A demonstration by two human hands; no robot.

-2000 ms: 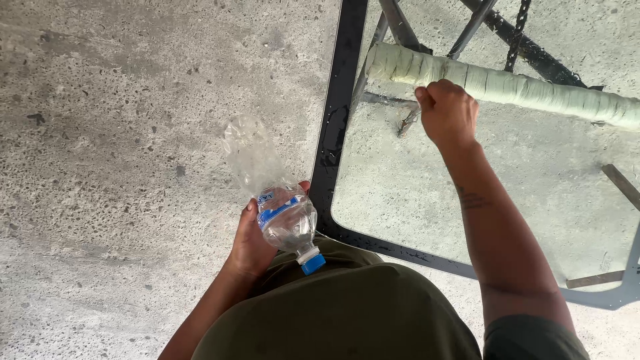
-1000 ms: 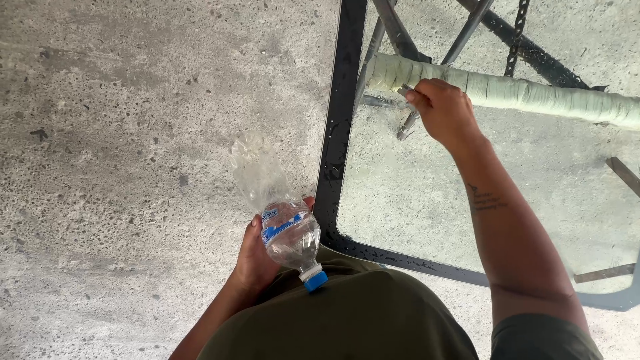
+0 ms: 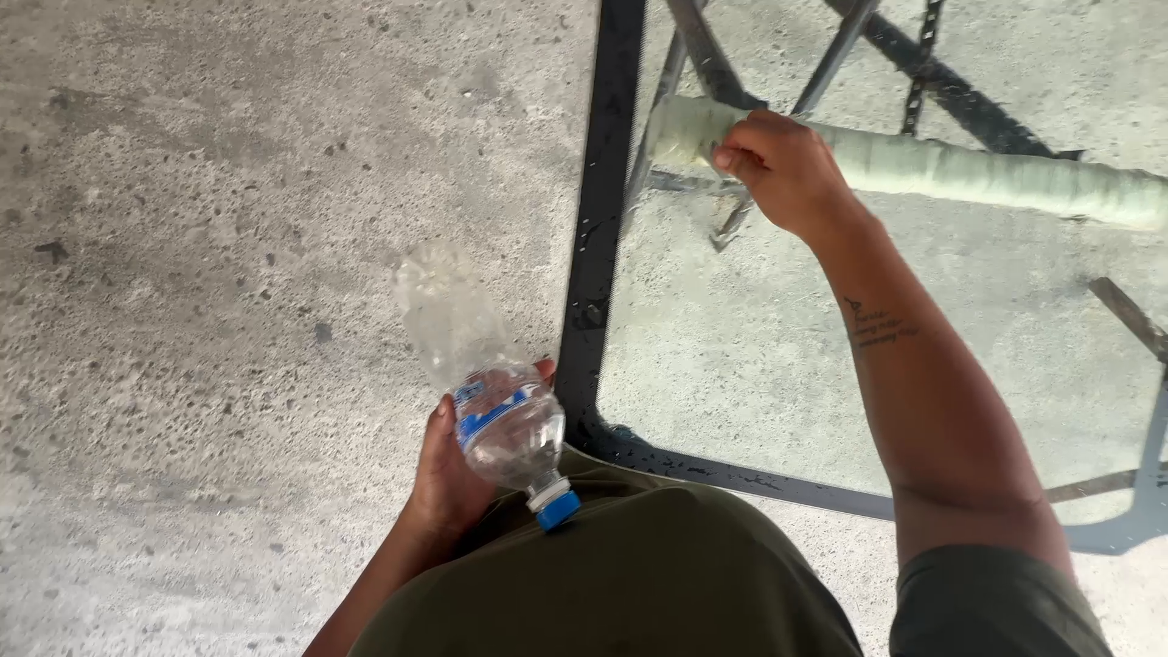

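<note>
A clear plastic bottle (image 3: 511, 429) with a blue cap and a blue-marked label lies in my left hand (image 3: 456, 474), its cap end pointing down toward my shirt. Above the upper left part of a glass pane (image 3: 730, 365) with a black border is my right hand (image 3: 785, 169), fingers curled. Something small may be pinched between its thumb and fingers; the picture does not settle it. Water drops and wet patches dot the black border. Beneath the glass, a pale wrapped bar (image 3: 958, 178) shows next to my right hand.
Dark metal stand legs (image 3: 707, 55) and a chain (image 3: 922, 68) show through the glass. The pane's black edge runs close to my left hand and along my waist. Rough concrete floor (image 3: 228, 274) spreads out at the left and below the glass.
My right hand has shifted slightly over the pane near the wrapped bar, its fingers still curled. My left hand keeps hold of the bottle.
</note>
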